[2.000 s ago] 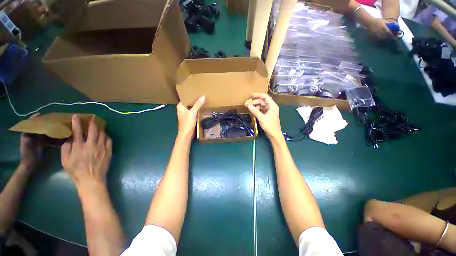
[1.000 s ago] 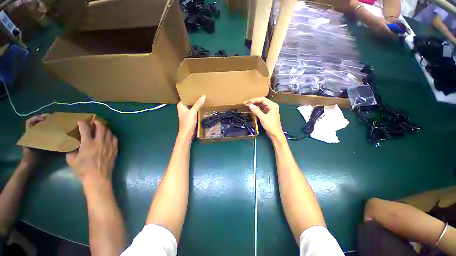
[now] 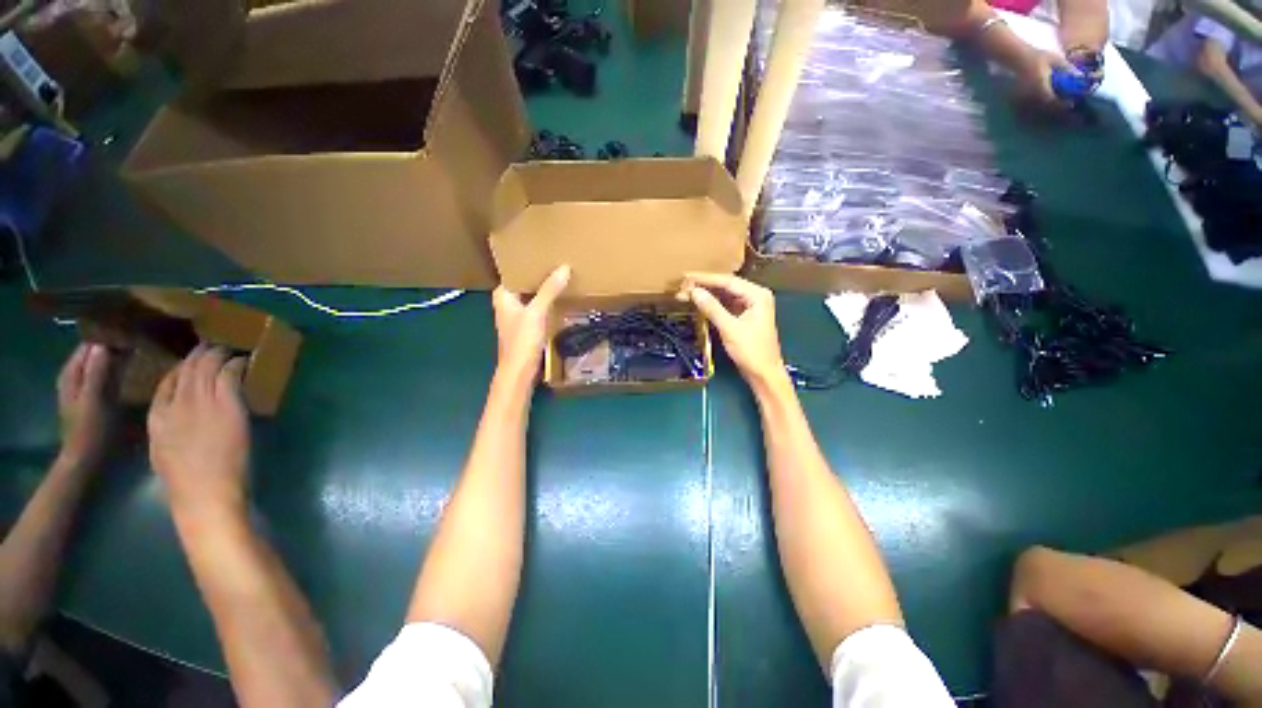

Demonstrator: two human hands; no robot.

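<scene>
The small brown mailer box [image 3: 616,249] stands open in front of me, its lid raised at the back with side flaps. Inside lie a black cable bundle [image 3: 639,329], a dark block that may be a power adapter [image 3: 639,365], and a shiny packet [image 3: 587,362] at the left. My left hand [image 3: 526,321] grips the box's left side, thumb on the lid's lower left. My right hand [image 3: 734,318] is at the right side, thumb and finger pinching the lid's lower right corner.
A large open shipping carton [image 3: 325,208] stands behind left. Clear plastic bags [image 3: 872,138] fill a shallow tray behind right, beside upright posts [image 3: 747,97]. White paper [image 3: 913,346] and loose cables [image 3: 1073,346] lie right. A person's hands [image 3: 201,422] hold another box at left; another person's arm [image 3: 1121,609] rests lower right.
My hands and the box stay almost still. At left, the other person's box has turned and now shows its open inside. The hands at the far upper right have shifted slightly.
</scene>
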